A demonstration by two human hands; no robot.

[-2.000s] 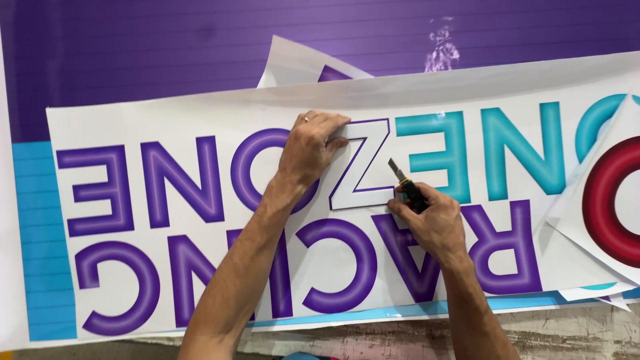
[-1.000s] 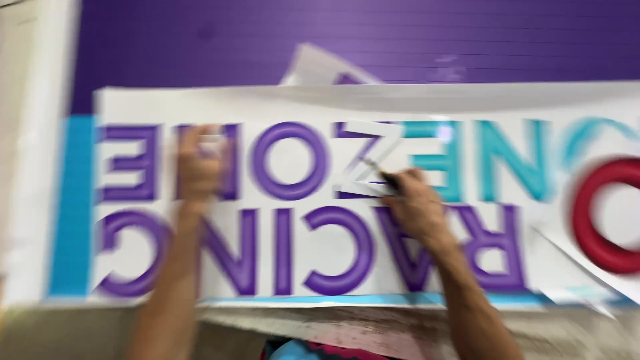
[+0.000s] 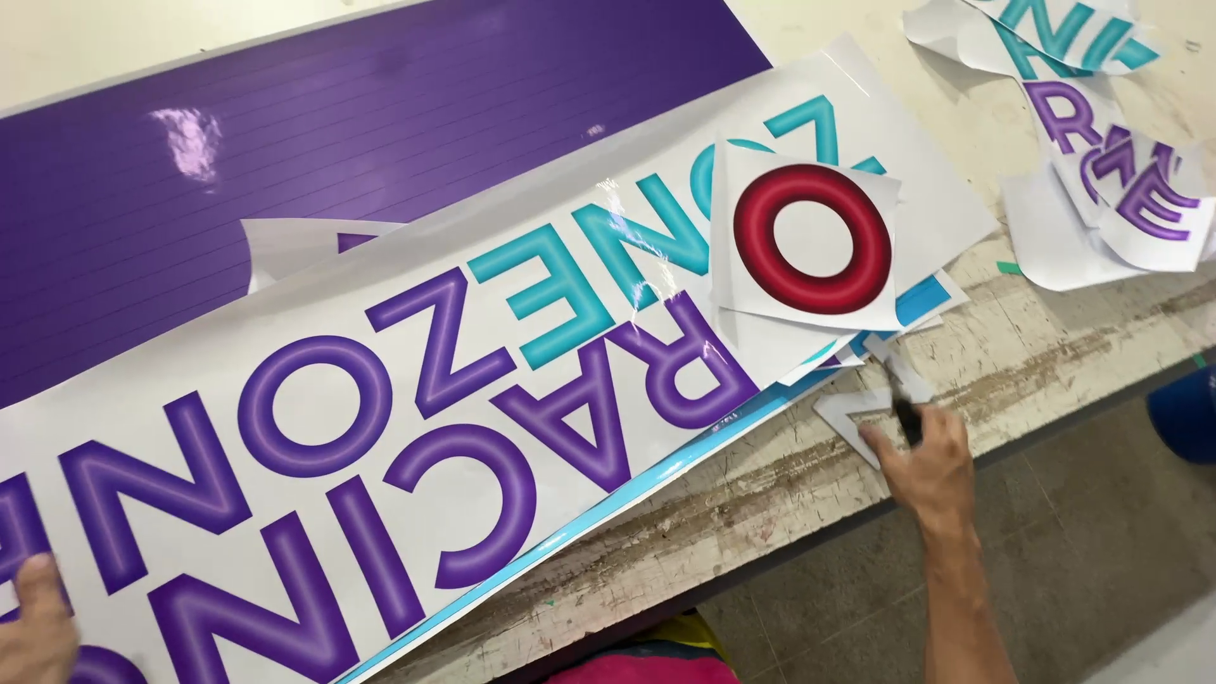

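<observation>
A large white printed vinyl sheet [image 3: 589, 399] lies across the workbench, bearing purple and teal letters upside down to me. My right hand [image 3: 926, 465] is at the sheet's right front, over the worn bench edge, closed around a dark-handled utility knife [image 3: 907, 413]. Under its fingers and the knife is a white Z-shaped template [image 3: 850, 408]. My left hand [image 3: 36, 622] rests at the sheet's left end, partly cut off by the frame, with nothing visible in it. A square piece with a red letter O [image 3: 812, 237] lies on the sheet's right part.
Behind the sheet spreads a purple printed panel [image 3: 380, 123]. Curled cut pieces with teal and purple letters [image 3: 1130, 180] lie on the bench at the far right. A scarred wooden strip [image 3: 1064, 361] runs along the bench's front edge. A blue container [image 3: 1183, 413] stands beyond it.
The white Z template has left the purple Z on the sheet and is now at the bench edge with my right hand. My left hand has moved to the sheet's left end. The view has turned.
</observation>
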